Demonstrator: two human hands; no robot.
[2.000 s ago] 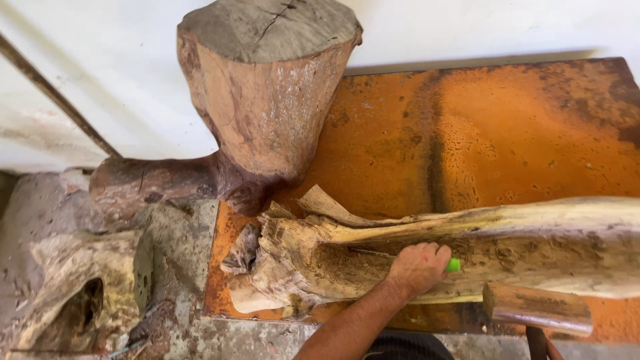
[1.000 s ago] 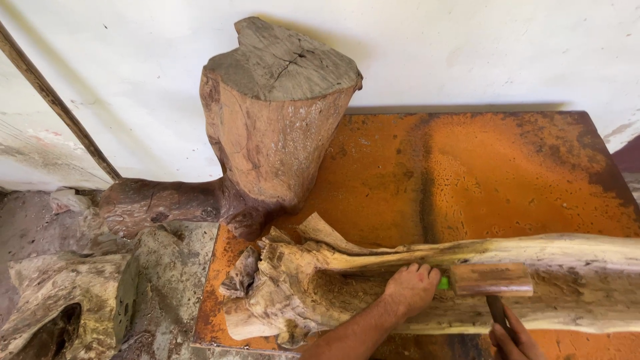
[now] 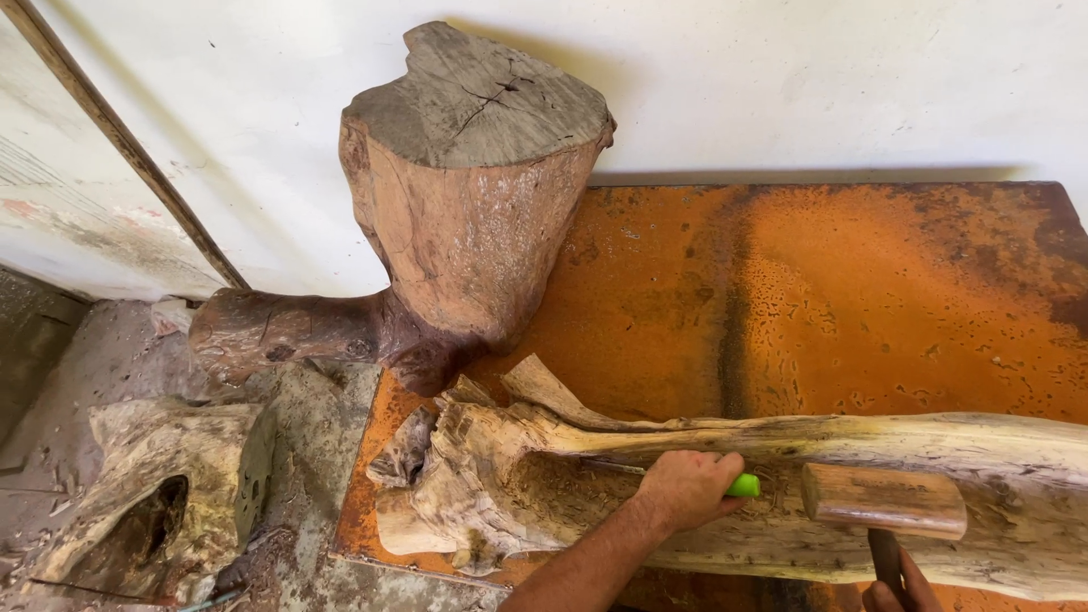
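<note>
A long hollowed log (image 3: 884,433) lies across the lower right on a rusty orange metal plate. My left hand (image 3: 690,489) is closed round the green handle (image 3: 745,485) of a chisel, whose thin metal blade (image 3: 614,465) points left into the log's hollow, its tip not clearly visible. At the bottom right, my right hand (image 3: 901,588) grips the dark handle of a wooden mallet (image 3: 884,500). The mallet's head stands over the log, to the right of the chisel handle, with a gap between them.
The rusty metal plate (image 3: 875,297) reaches back to a white wall (image 3: 807,85). A big tree stump (image 3: 476,229) with a side limb stands at its left end. A hollow wood piece (image 3: 183,484) sits on the floor at lower left. A wooden pole (image 3: 127,144) leans on the wall.
The mallet has moved from below the log's edge to up beside the chisel handle, then back a little to the right. The left hand stays on the chisel. The view has shifted somewhat.
</note>
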